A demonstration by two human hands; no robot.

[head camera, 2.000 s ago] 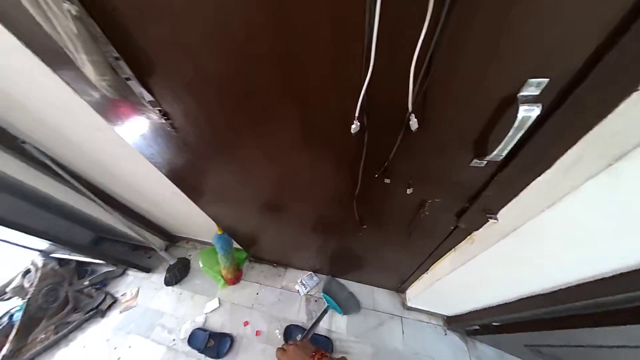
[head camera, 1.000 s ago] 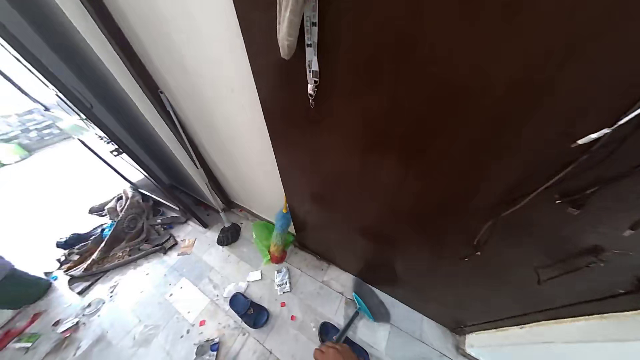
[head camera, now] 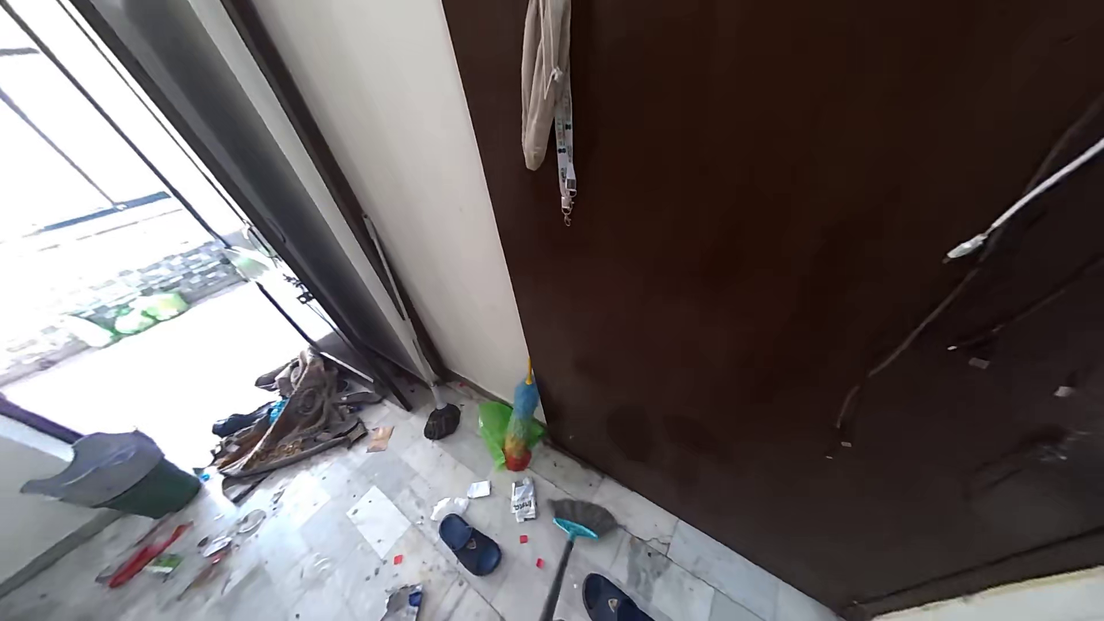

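Observation:
A broom with a teal head and grey bristles lies low in the head view, its bristles on the tiled floor near the base of the dark brown door. Its dark handle runs down out of the frame. Neither of my hands shows now. To the left of the broom head is a navy slipper, and another navy slipper is to the right of the handle. A silver packet and a small white scrap lie near the bristles, with red bits around them.
A multicoloured duster stands on a green plastic bag by the wall. Left of it are a black mop head, a heap of cloths and a green-grey bin. Cables and a lanyard hang against the brown door.
The view has swung left, bringing in the doorway and bin. The hand seen on the broom handle earlier is out of frame now.

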